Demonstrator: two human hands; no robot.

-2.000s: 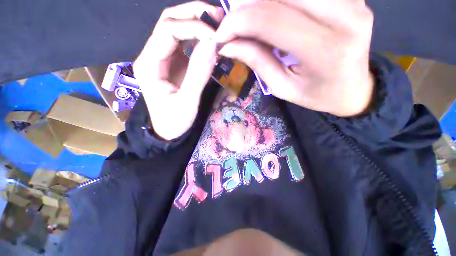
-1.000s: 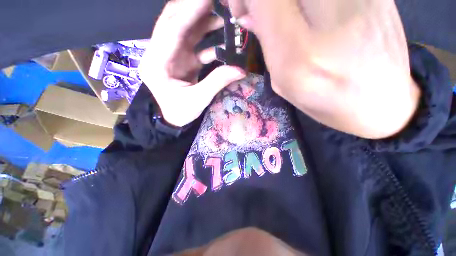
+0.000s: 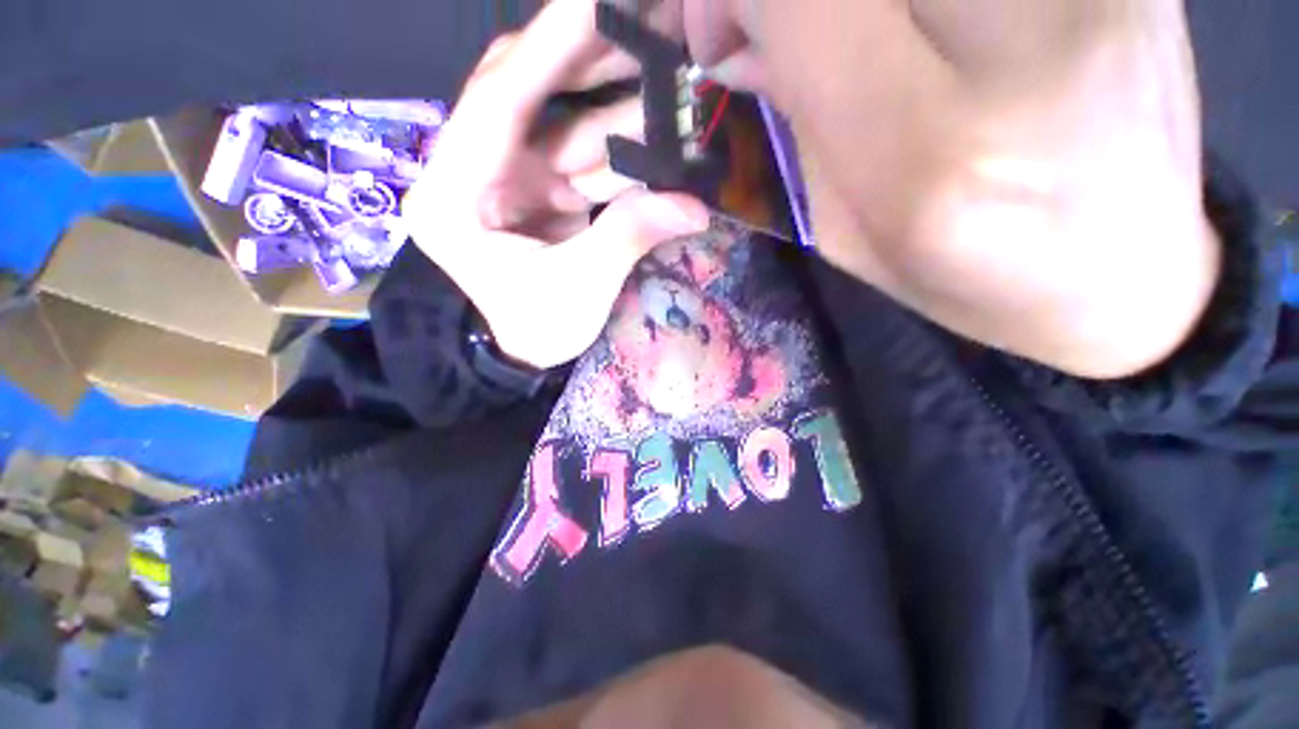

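Note:
My left hand holds a black notched unit upright, with the thumb at its lower end. A small board with light components and a thin red wire show along its right side. My right hand is close over it from the right, its fingertips near the top of the board, most fingers hidden or cut off by the top edge. A pale lavender part shows as a narrow strip under my right hand. A dim orange-brown face shows between the strip and the board.
A carton with heaped pale lavender assemblies stands left of my left hand. An open brown carton is on the blue floor. More cartons lie lower left. A dark bench surface crosses the top.
My right hand has moved over toward the top right. The black unit has turned upright, showing its board and red wire. The view has shifted, bringing more of the lavender heap into sight.

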